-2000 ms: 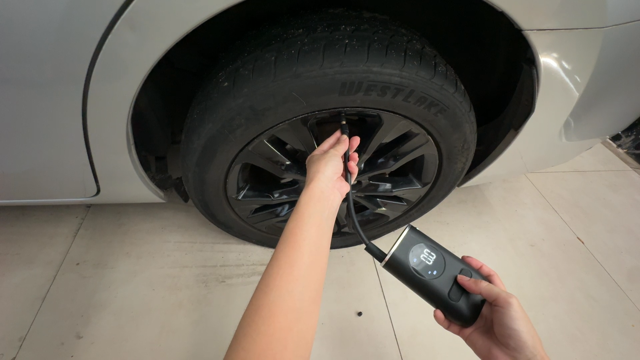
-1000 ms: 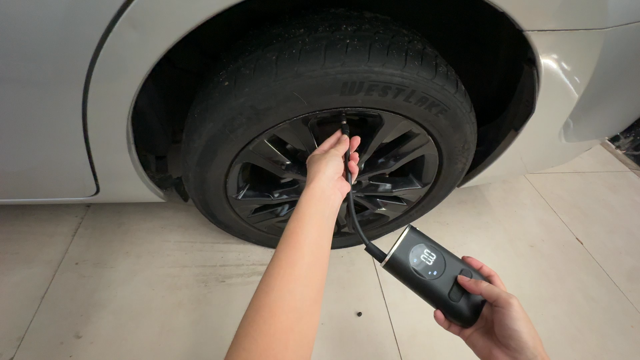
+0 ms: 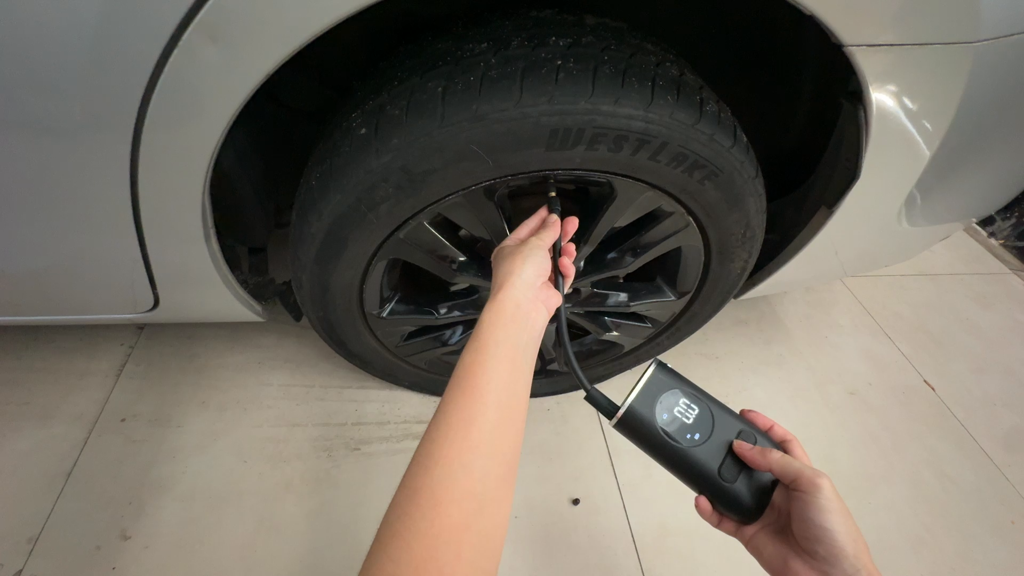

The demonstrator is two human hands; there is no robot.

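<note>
My left hand [image 3: 534, 260] pinches the end fitting of a black air hose [image 3: 566, 344] at the tire valve [image 3: 552, 190], near the top of the black alloy rim [image 3: 448, 248]. Whether the fitting is fully seated cannot be told. The hose curves down to a black handheld tire inflator [image 3: 680, 432]. Around the inflator's lower end closes my right hand [image 3: 792, 488], its thumb on the buttons. The inflator's round display is lit and shows 0.0. A black Westlake tire [image 3: 336, 232] surrounds the rim.
The silver car body [image 3: 72, 160] and wheel arch frame the tire above and at both sides. A small black cap-like piece [image 3: 575, 502] lies on the tiled floor [image 3: 264, 448] between my forearms. At the far right edge is a dark speckled surface [image 3: 1005, 228].
</note>
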